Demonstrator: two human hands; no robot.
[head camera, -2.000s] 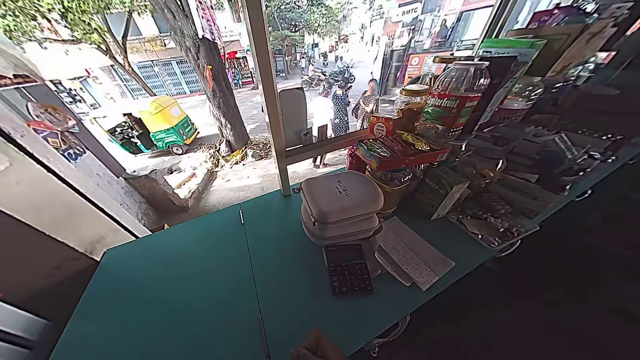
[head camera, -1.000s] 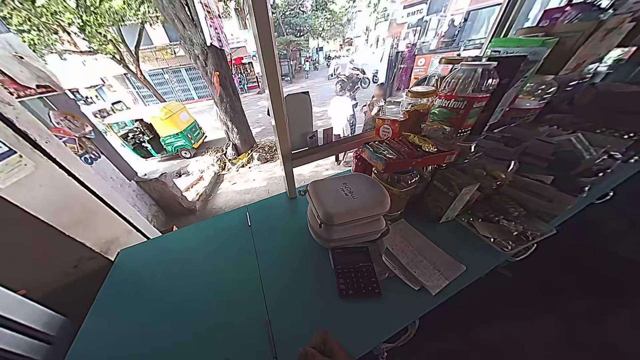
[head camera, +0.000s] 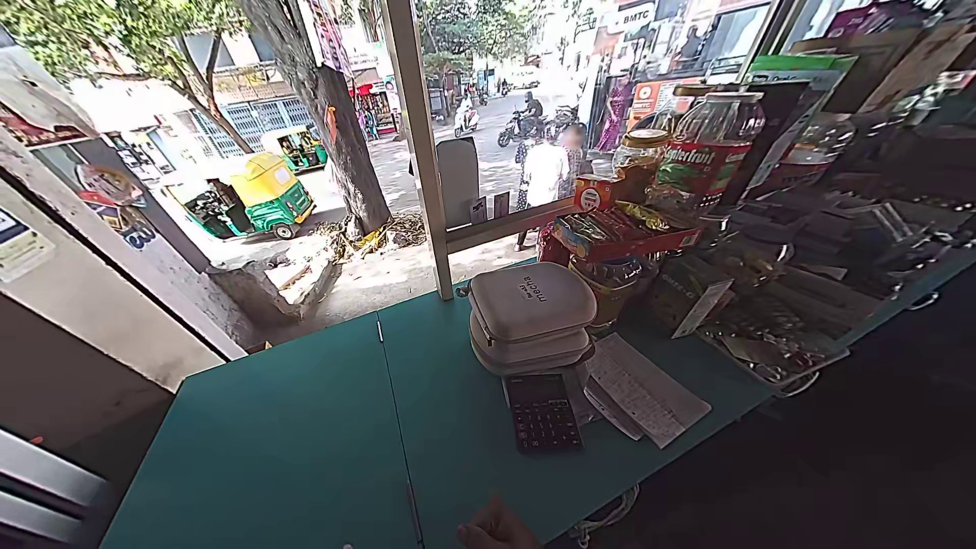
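Note:
One of my hands (head camera: 497, 528), most likely the right, shows at the bottom edge over the front of the green counter (head camera: 305, 427); its fingers are partly cut off, and I cannot tell whether they hold anything. Only a tiny fingertip-like spot shows to its left at the frame's edge. Beyond the hand lies a black calculator (head camera: 545, 419). Behind the calculator, light zippered cases (head camera: 534, 301) are stacked. To their right rest sheets of paper (head camera: 648, 389) with writing.
An open red box of packaged sweets (head camera: 629, 240) sits behind the cases, beside plastic jars (head camera: 709, 145). Trays of small goods (head camera: 785, 320) fill the right side. A metal window post (head camera: 418, 152) rises at the counter's back edge; people and auto-rickshaws (head camera: 271, 194) are outside.
Outside, a second auto-rickshaw and a motorcycle rider have come into view. The calculator, cases and papers stay put on the counter. The visible hand remains near the front edge.

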